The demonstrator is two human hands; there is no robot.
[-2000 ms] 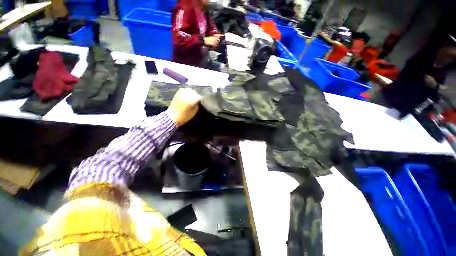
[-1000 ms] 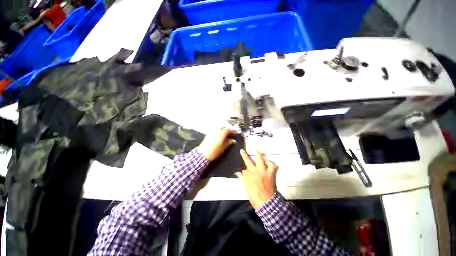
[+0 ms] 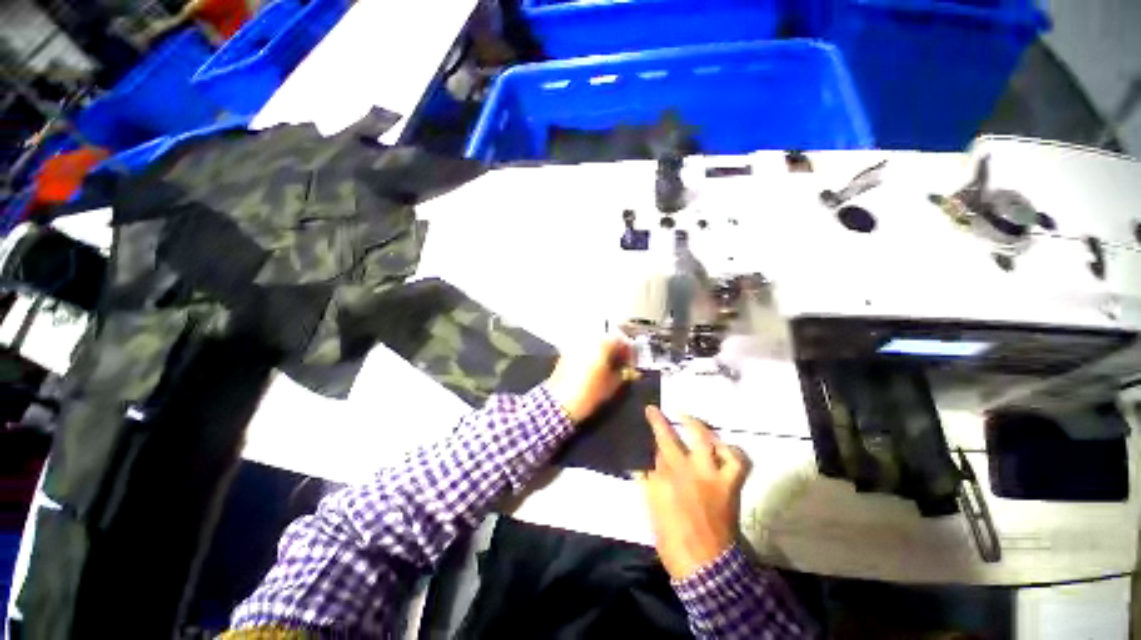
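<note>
A black fabric piece (image 3: 616, 431) lies on the machine bed just in front of the presser foot area (image 3: 682, 344). My left hand (image 3: 592, 374) holds its upper left part, fingertips beside the presser foot. My right hand (image 3: 696, 490) rests with spread fingers at its right edge. A camouflage piece (image 3: 466, 340) runs from my left hand to a heap of chained camouflage pieces (image 3: 294, 225) at the left. The white sewing machine (image 3: 1001, 269) stands at the right with its display lit.
A stack of narrow camouflage strips (image 3: 886, 431) lies under the machine arm, with dark metal snips or tweezers (image 3: 980, 506) to its right. A large blue bin (image 3: 801, 94) stands behind the table. Black cloth (image 3: 551, 588) hangs below the table's front edge.
Since one second ago the view has shifted, so everything appears lower and mostly further right. Both hands remain at the black piece. Two seconds ago the left hand was at camouflage pieces on the cross table.
</note>
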